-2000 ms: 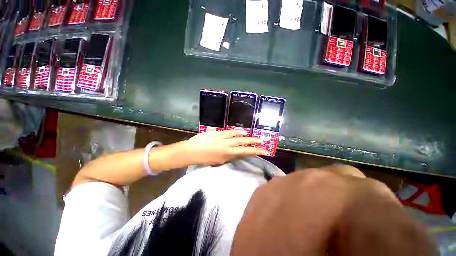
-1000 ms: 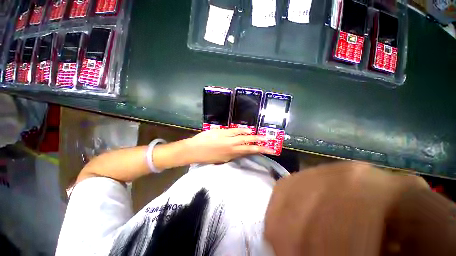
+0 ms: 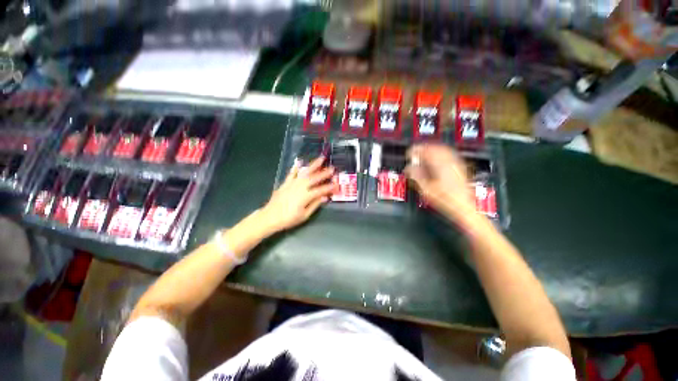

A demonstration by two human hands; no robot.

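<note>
A clear blister tray (image 3: 362,207) lies on the green mat in front of me. Its back row holds several phones face down (image 3: 388,110) with red-orange tops. Its front row holds red-and-black keypad phones face up (image 3: 344,186); some are partly covered by my hands. My left hand (image 3: 301,195) is at the front-left pocket, fingers spread at a dark phone there; whether it grips the phone is unclear. My right hand (image 3: 440,178) is blurred over the front row's right half, fingers bent; what it holds, if anything, is hidden.
Another clear tray (image 3: 186,216) full of keypad phones lies at the left, with more phones beyond it. A large white sheet (image 3: 189,73) is at the left rear. Brown board (image 3: 507,111) lies behind the tray. A pale bottle (image 3: 557,115) stands at the right rear.
The view has tilted up. The three phones under my left hand at the bench edge are gone from there, and the front pockets now hold phones. My right hand moved from near the camera to the tray.
</note>
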